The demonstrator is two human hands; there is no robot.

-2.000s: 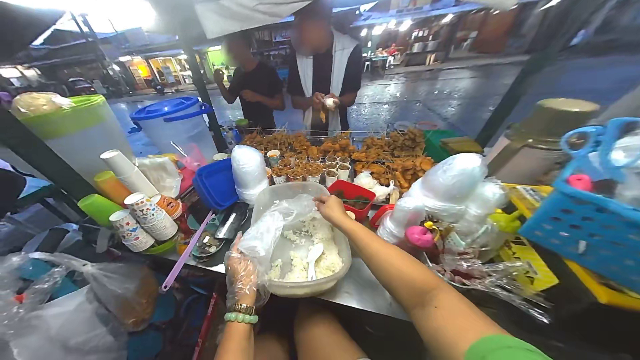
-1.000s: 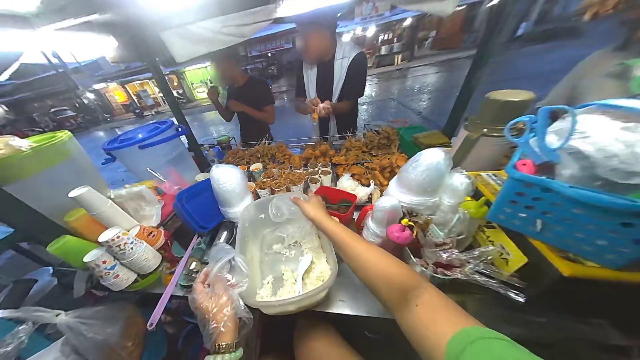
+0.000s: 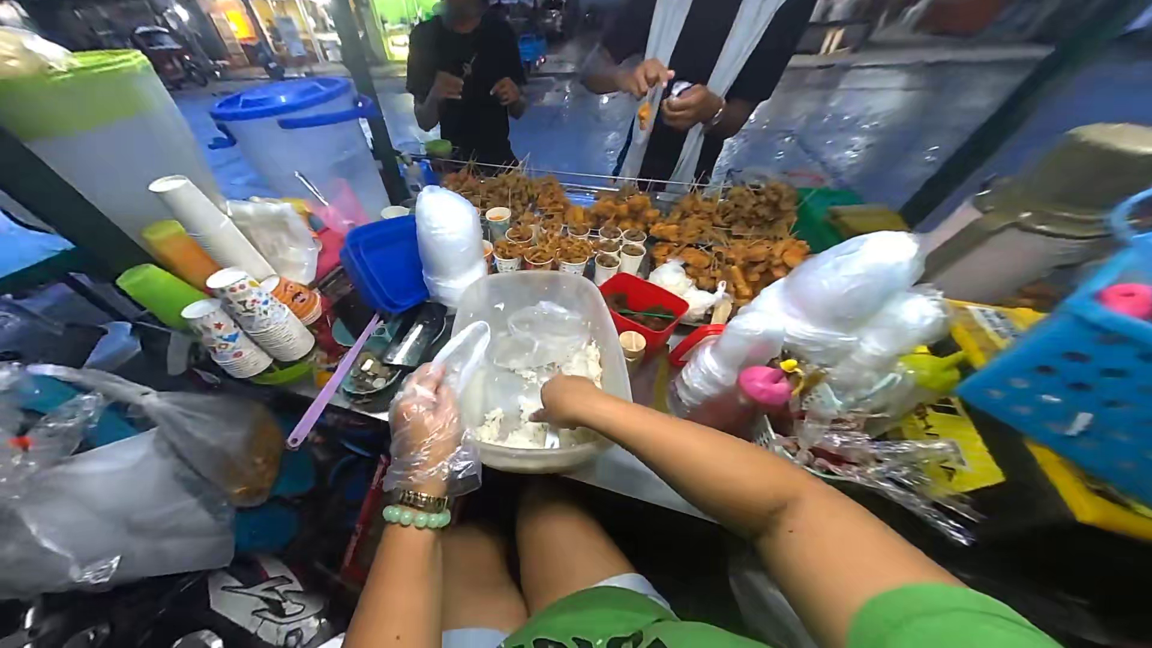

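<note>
My left hand [image 3: 427,427], inside a clear plastic bag [image 3: 466,355] worn like a glove, is at the left side of a large translucent tub [image 3: 616,355]. White rice [image 3: 583,363] lies in the tub with a white spoon [image 3: 552,436]. My bare right hand [image 3: 569,401] reaches down into the tub near the spoon; its fingertips are partly hidden, so its hold on the spoon cannot be told. More clear plastic [image 3: 540,333] lies at the tub's far end. Behind stand filled paper cups [image 3: 573,256] and fried food on skewers [image 3: 720,261].
Left are stacked paper cups [image 3: 229,337], a purple-handled utensil [image 3: 335,382] and a blue container [image 3: 384,261]. To the right are a red container [image 3: 644,306], bagged plastic cups [image 3: 810,297] and a blue basket [image 3: 1071,378]. Two people stand across the stall.
My right hand has moved from the tub's far rim down to the rice by the spoon. The plastic over my left hand has slipped off the tub's middle. The view has shifted closer.
</note>
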